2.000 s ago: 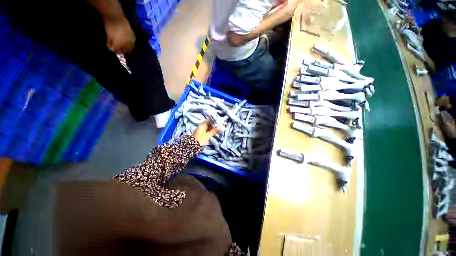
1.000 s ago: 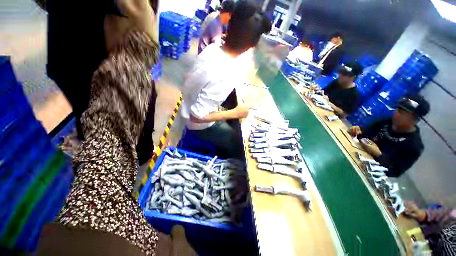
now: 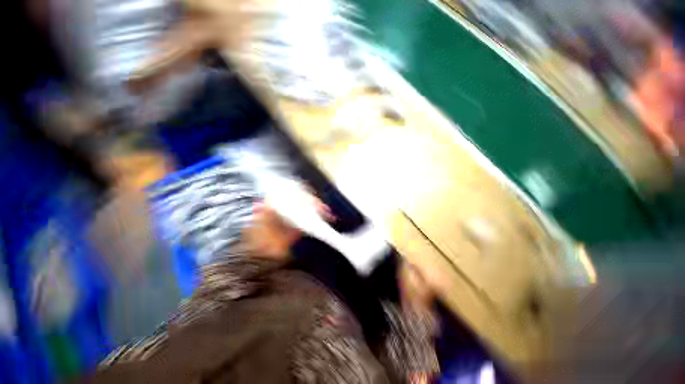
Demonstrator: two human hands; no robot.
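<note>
The view is strongly blurred. My left hand (image 3: 272, 231) holds a pale grey moulded limb (image 3: 300, 208) in front of my body, beside the bench edge. The limb slants down to the right, its thicker bent end (image 3: 366, 249) lower right. My right hand (image 3: 417, 289) is a smear at the bench's near edge, close to that end; its fingers cannot be made out. The blue parts crate (image 3: 186, 174) with heaped grey limbs is left of my left hand, partly hidden by it.
The tan bench (image 3: 496, 259) runs from upper left to lower right. A bright blurred cluster of limbs (image 3: 308, 56) lies at its upper part. The green conveyor (image 3: 496, 112) runs beyond it. A seated person's arm (image 3: 173, 49) reaches to the bench at upper left.
The view has swung down and towards the bench's near end. My left hand has come in front of my body with a limb in it. My right hand now shows at the bench edge.
</note>
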